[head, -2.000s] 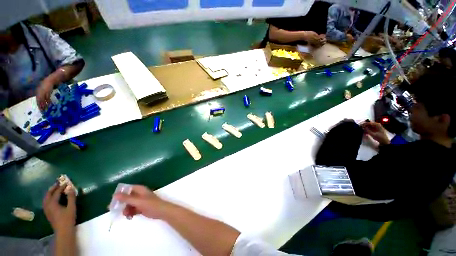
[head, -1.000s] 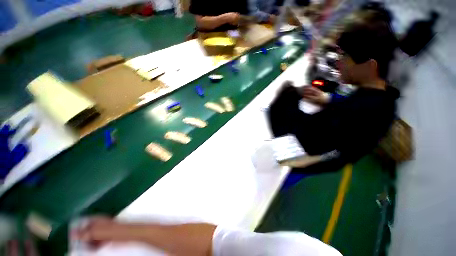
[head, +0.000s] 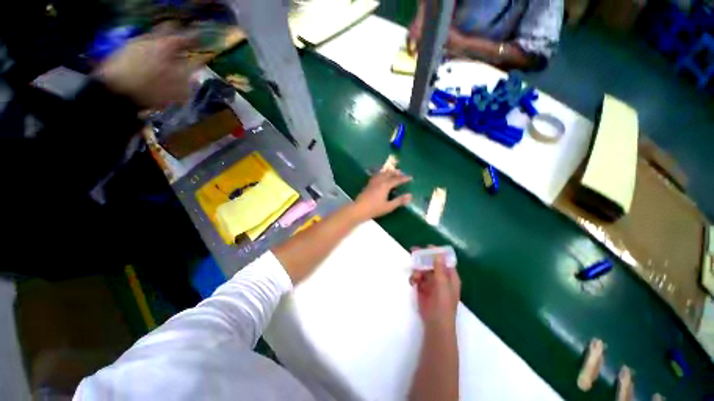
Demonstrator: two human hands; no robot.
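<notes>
My left hand [head: 384,193] is over the near edge of the green belt, fingers apart. A small tan part [head: 390,163] lies just beyond its fingers; whether they touch cannot be told. Another tan part [head: 436,206] lies on the belt to the right of this hand. My right hand [head: 440,291] holds a clear-white squeeze bottle [head: 434,258] level between thumb and fingers, above the belt's near edge. The bottle's thin tip cannot be made out.
The green belt [head: 509,235] carries blue pieces [head: 491,179] and more tan parts [head: 592,364]. A grey post [head: 286,86] stands left of my left hand. Yellow packaging [head: 235,192] lies on a grey surface. Across are a blue pile [head: 489,110], a tape roll [head: 546,127] and a person's arm. Another person sits left.
The view has swung left along the belt. My left hand, earlier holding a tan part, is now spread beside one on the belt. My right hand still holds the bottle, now turned level.
</notes>
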